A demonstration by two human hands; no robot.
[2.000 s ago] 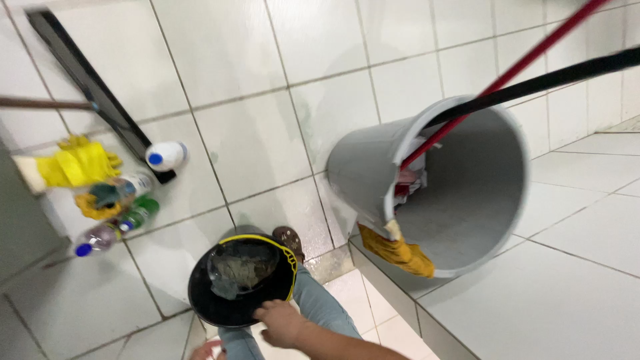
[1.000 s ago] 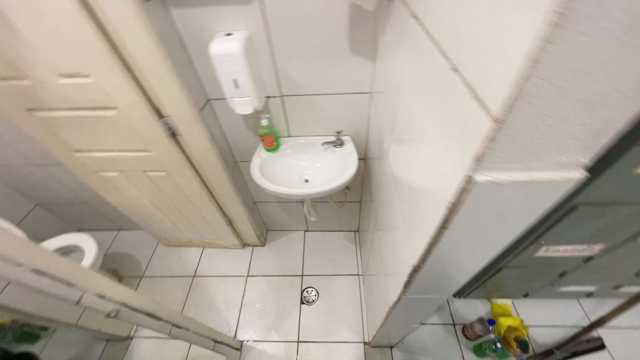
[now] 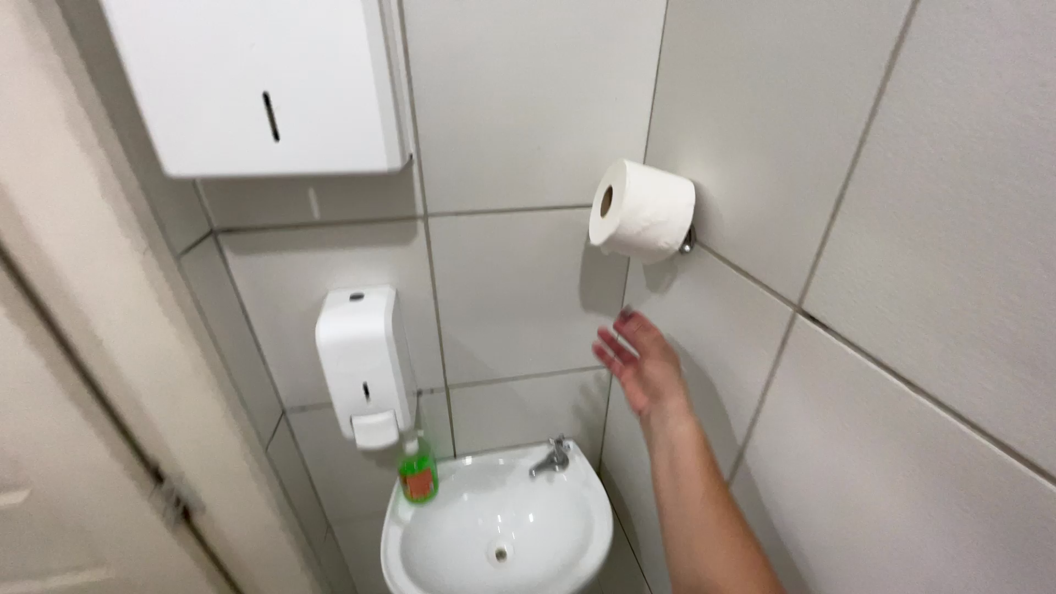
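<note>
My right hand [image 3: 642,363] is raised in front of the tiled corner, fingers apart and holding nothing. Just above it, a toilet paper roll [image 3: 652,213] sits on a metal holder on the right wall; a gap shows between hand and roll. Below the hand to the left is a white wall-hung washbasin [image 3: 503,511] with a chrome tap [image 3: 551,459] on its rear right rim. A green liquid soap bottle [image 3: 418,472] stands on its rear left rim. My left hand is out of the frame.
A white soap dispenser [image 3: 365,363] is mounted above the bottle. Higher on the same wall hangs a large white paper dispenser [image 3: 264,91]. A cream door [image 3: 49,445] and its frame border the left side; tiled wall [image 3: 924,272] fills the right.
The view has moved from the floor with buckets to the washbasin corner and closer in. My right hand has come into view, raised below the toilet paper roll.
</note>
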